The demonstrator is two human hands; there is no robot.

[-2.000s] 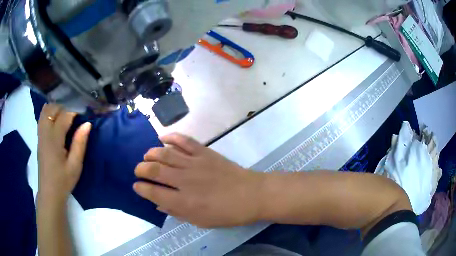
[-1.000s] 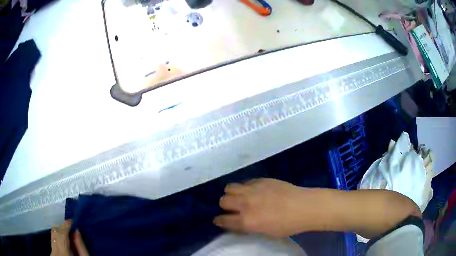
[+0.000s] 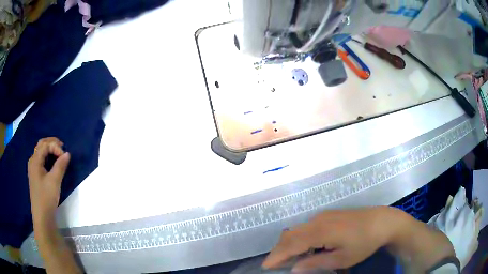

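Note:
Navy cut panels [image 3: 75, 118] lie at the left of the white table. My left hand [image 3: 49, 171] is over them, thumb and fingertips curled close together; whether cloth is pinched between them cannot be told. My right hand [image 3: 342, 238] is low at the table's near edge, slightly blurred, with fingers a little apart and no cloth visible in it. The sewing machine head [image 3: 289, 27] stands over the pale machine bed [image 3: 310, 115], with the grey block [image 3: 332, 73] beside the needle area. No cloth lies under the head.
Orange and blue snips [image 3: 354, 61], a red-brown screwdriver [image 3: 386, 54] and a long black-handled tool [image 3: 461, 101] lie behind and right of the head. The ruler strip [image 3: 257, 214] runs along the near edge. White cloth [image 3: 455, 222] is at the right, below table level.
The navy piece held at the near edge a second ago is no longer visible. My left hand has moved up and left onto the panels. My right hand has moved right. The view has shifted left.

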